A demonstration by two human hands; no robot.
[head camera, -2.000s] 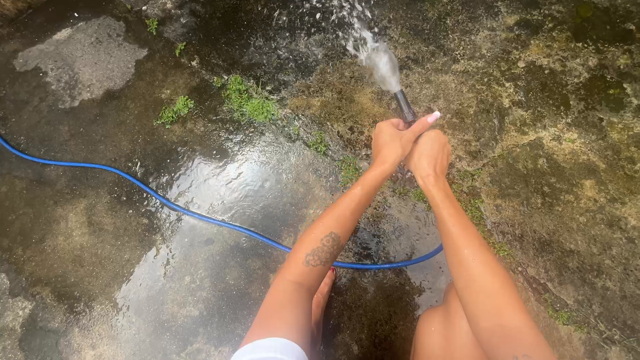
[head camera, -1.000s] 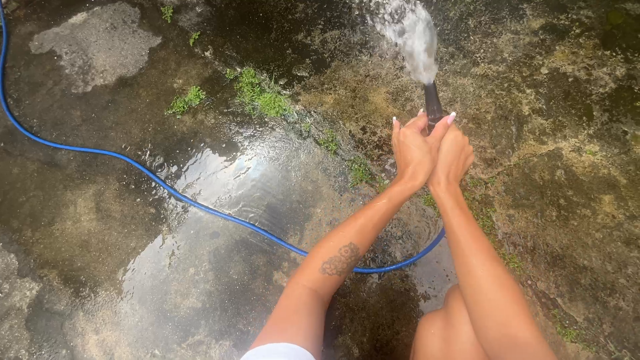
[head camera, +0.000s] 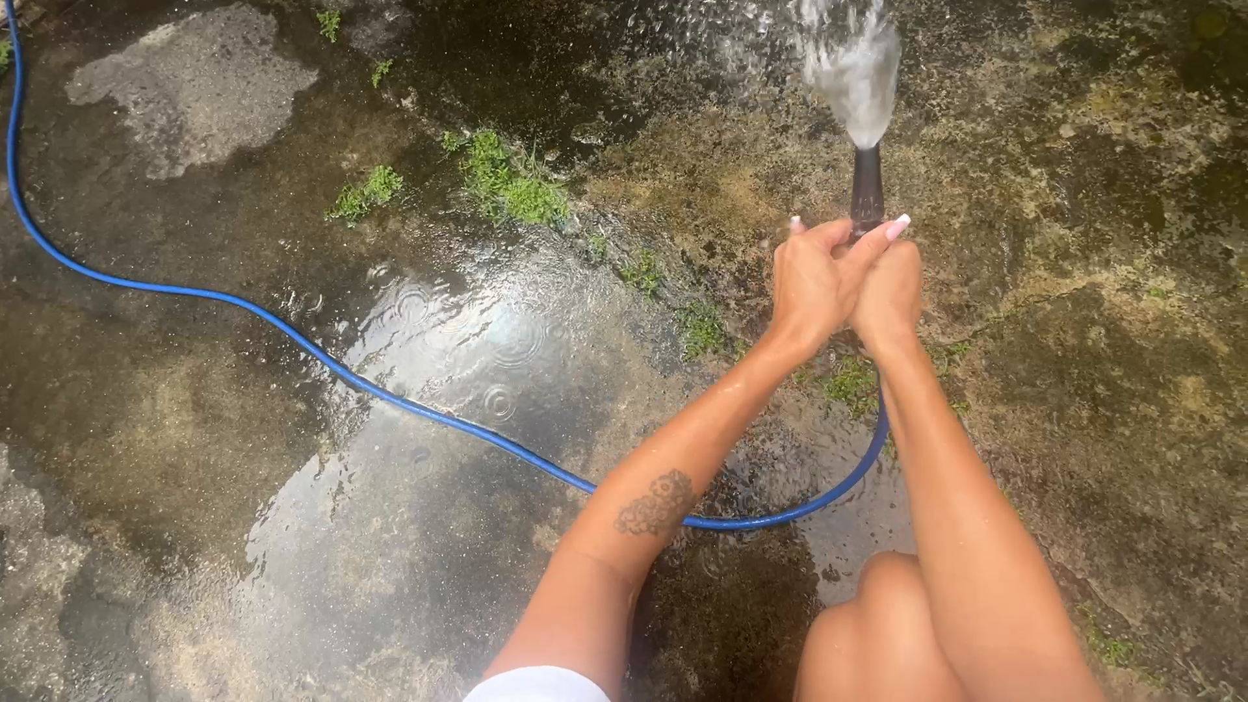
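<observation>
A black hose nozzle points away from me at the upper right, and a white spray of water bursts from its tip. Both my hands wrap its lower part: my left hand on the left side, with its thumb lying across toward the right, and my right hand closed against it on the right. The fingers' undersides and the nozzle's lower end are hidden. A blue hose winds over the wet ground from the upper left, passes beneath my left forearm and curves up toward my hands.
The ground is wet, stained concrete with a shallow puddle at lower left and a pale patch at upper left. Green weeds grow along a crack. My bent knee shows at the bottom right.
My hands and the nozzle have moved to the right since two seconds ago, and the nozzle's tilt is now nearly straight ahead. The hose's left stretch has shifted and curves upward at the left edge.
</observation>
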